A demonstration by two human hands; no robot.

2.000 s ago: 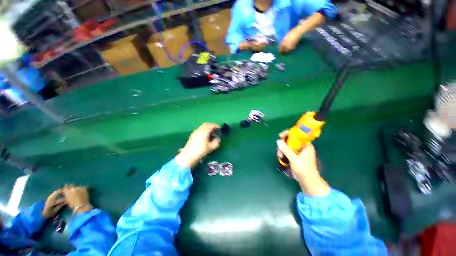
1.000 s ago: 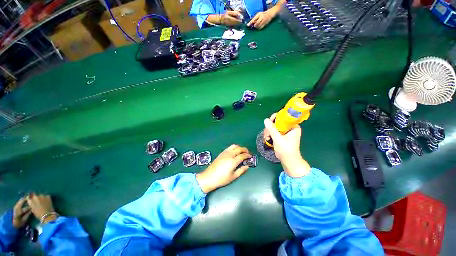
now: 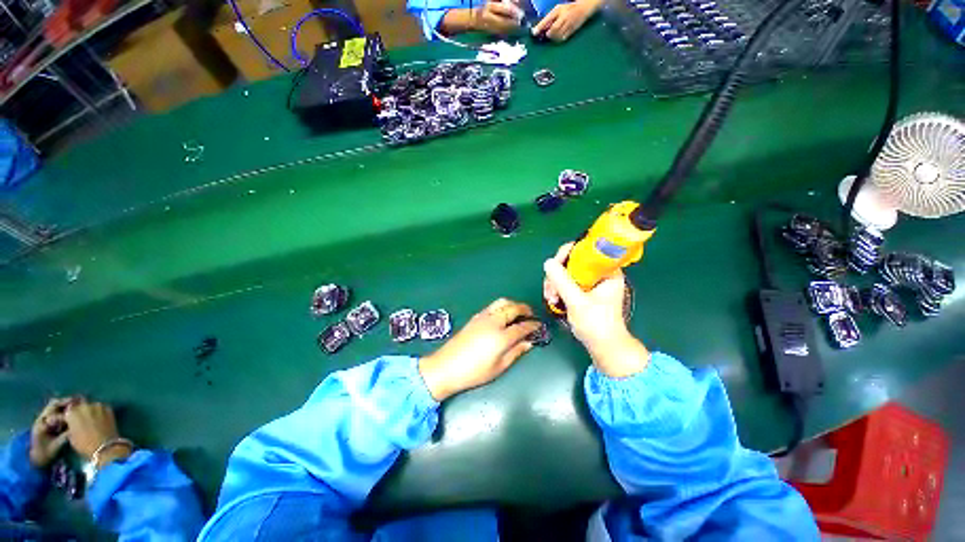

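My right hand [image 3: 595,307] grips the yellow-orange electric screwdriver [image 3: 611,249], held tilted, with a thick black cable [image 3: 693,148] rising from its top. Its tip is hidden behind my hand. My left hand [image 3: 485,345] holds a small device housing [image 3: 539,333] by its edge on the green mat, just left of the screwdriver. A round grey dish [image 3: 629,302] shows partly behind my right hand. Several housings [image 3: 403,325] with silver rims lie left of my left hand. Three small parts, one a silver-rimmed housing [image 3: 572,183], lie farther up the bench.
Power adapter [image 3: 787,341], housing cluster [image 3: 829,296] and white fan [image 3: 923,169] stand right. Across the bench are a black box [image 3: 337,83], a housing pile [image 3: 444,102], trays [image 3: 698,37] and a person's hands [image 3: 566,19]. A neighbour's hands [image 3: 90,426] are lower left; a red stool [image 3: 884,471] lower right.
My left hand has left the far parts and come down to a housing near the dish. The screwdriver has shifted left, then slightly lower. The view has steadied and turned.
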